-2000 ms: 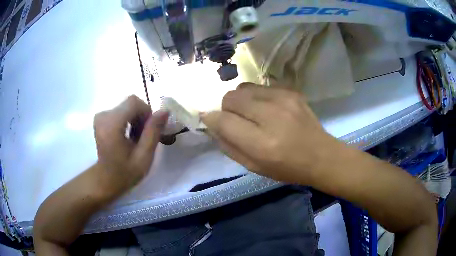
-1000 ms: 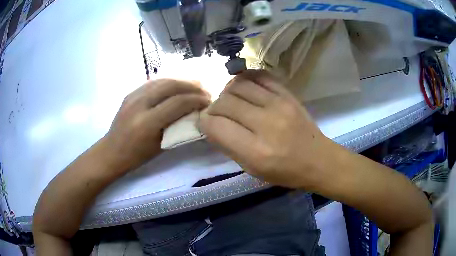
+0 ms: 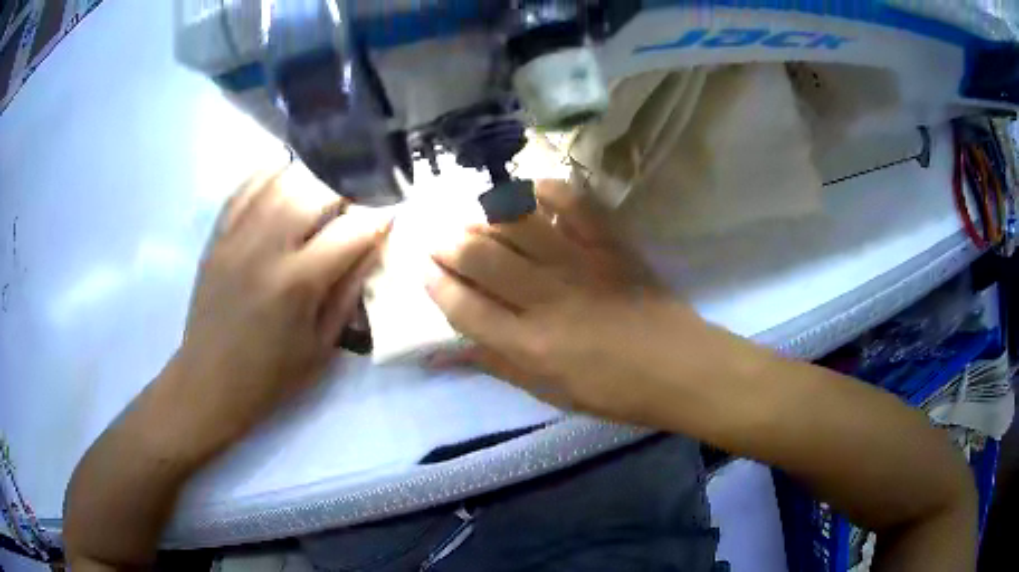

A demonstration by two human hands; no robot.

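Observation:
A cream cloth piece (image 3: pixel 408 307) lies between my two hands below the machine head, its upper part washed out by the lamp. My left hand (image 3: pixel 279 263) is at its left edge, fingers bent and blurred, thumb hidden. My right hand (image 3: pixel 548 296) grips its right side, fingertips on the cloth. The white sewing machine (image 3: pixel 737 39) with "JACK" lettering crosses the top. A dark knob (image 3: pixel 508 201) hangs just above my right fingers. The needle area is too bright and blurred to read. More cream cloth (image 3: pixel 726 156) lies bunched under the machine arm.
The white table (image 3: pixel 101 291) has a tape-like marked front edge (image 3: pixel 369 501). Coloured loops (image 3: pixel 979 190) hang at the right. A blue crate (image 3: pixel 950 374) holding pale pieces is at lower right. Dark cloth (image 3: pixel 603 514) covers my lap.
The view has come closer to the machine head. My hands have moved from holding a small raised cloth piece to lying beside it, with the cloth now flatter and nearer the needle area.

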